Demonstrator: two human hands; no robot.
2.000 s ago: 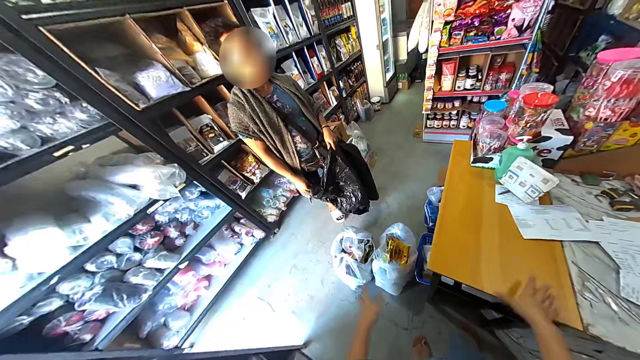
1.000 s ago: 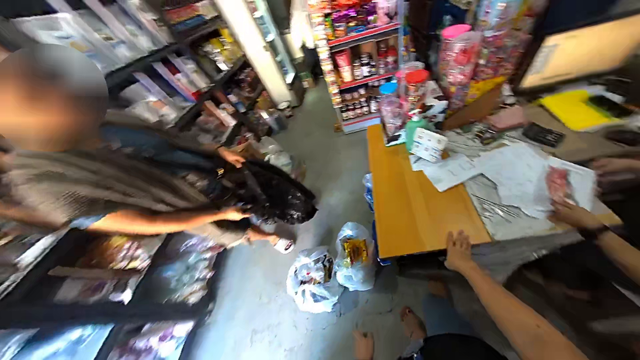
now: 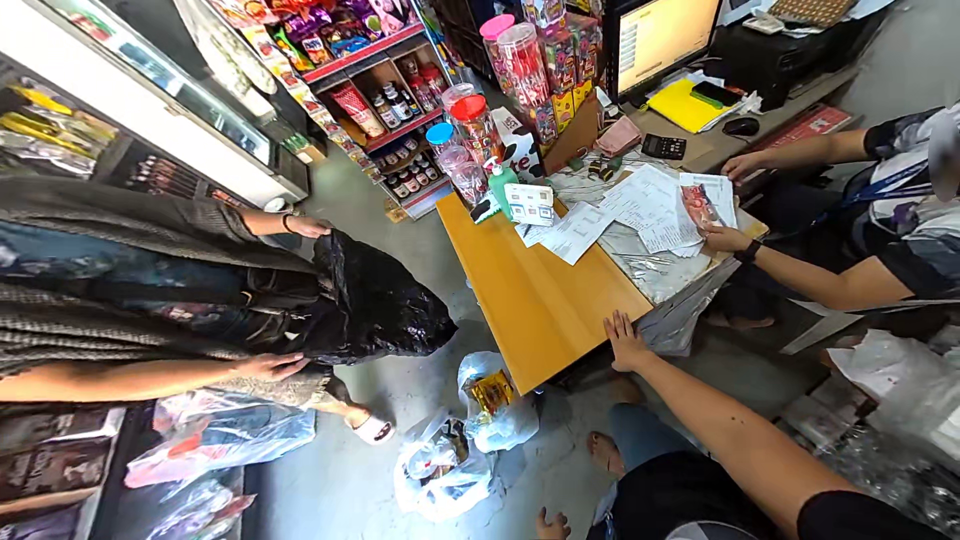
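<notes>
My right hand (image 3: pixel 625 341) rests, fingers spread, on the near corner of a yellow-brown wooden desktop (image 3: pixel 525 292), holding nothing. Low at the bottom edge, my left hand (image 3: pixel 553 523) is partly in view with its fingers apart and nothing in them. On the floor beside the desk stand two filled plastic bags, one (image 3: pixel 442 469) in front of the other (image 3: pixel 499 405), which shows a gold packet (image 3: pixel 491 391) on top. Across from me a person holds a black plastic bag (image 3: pixel 382 300) with both hands. At the right, a seated person holds papers and a red packet (image 3: pixel 699 206).
Papers (image 3: pixel 577 229), a green pump bottle (image 3: pixel 501 184), lidded jars (image 3: pixel 476 124), a calculator (image 3: pixel 664 146) and a monitor (image 3: pixel 664 41) stand or lie along the desks. Snack shelves (image 3: pixel 367 60) rise behind. Bagged goods (image 3: pixel 225 435) are at lower left.
The view has swung strongly to the right. My right hand, above the desk's near edge two seconds ago, now lies on its corner. The seated person on the right has come into view.
</notes>
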